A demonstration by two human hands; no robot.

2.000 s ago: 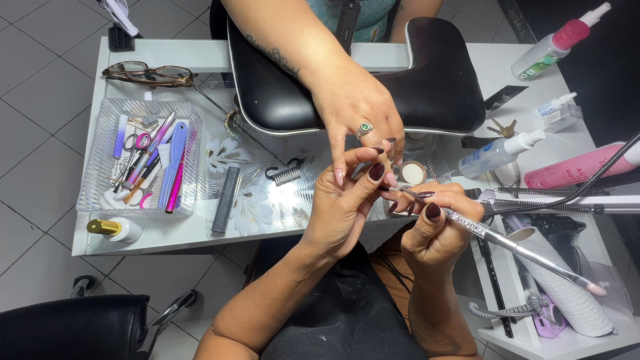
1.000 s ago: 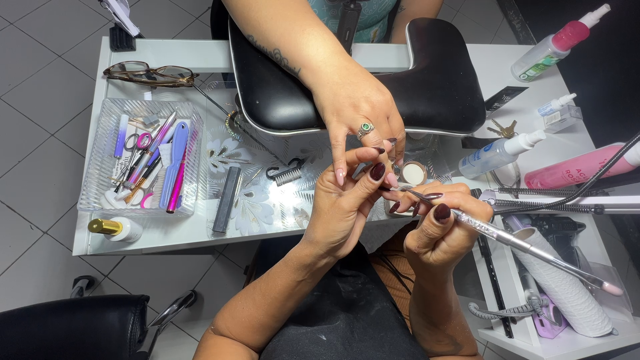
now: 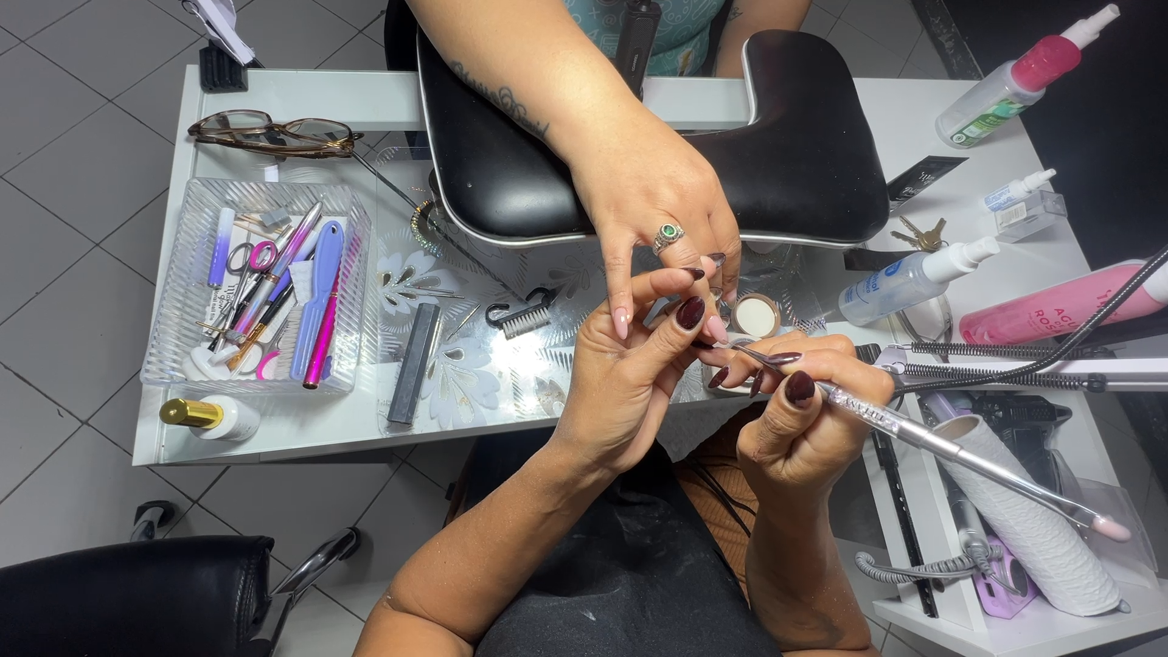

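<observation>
My left hand (image 3: 630, 365) grips a finger of another person's hand (image 3: 648, 196), which wears a ring with a green stone. That person's forearm lies over a black padded armrest (image 3: 803, 137). In my right hand (image 3: 812, 420) is a slim silver nail brush (image 3: 949, 447) with a clear glittery section, held like a pen. Its working end reaches the held finger's nail; its pinkish other end points to the lower right. My fingers partly hide the contact at the tip. Just beyond them stands an open round jar with white contents (image 3: 756, 316).
A clear ribbed tray (image 3: 356, 301) holds scissors, brushes and pens at the left. Near it lie eyeglasses (image 3: 274, 135), a gold-capped bottle (image 3: 210, 416), a dark nail file (image 3: 415, 363) and a small nail brush (image 3: 522, 319). Spray bottles (image 3: 899, 285), keys (image 3: 923, 235) and a lamp arm (image 3: 1013, 372) are right.
My right hand has shifted slightly and the brush's angle has changed a little. My left hand keeps its hold on the other person's finger.
</observation>
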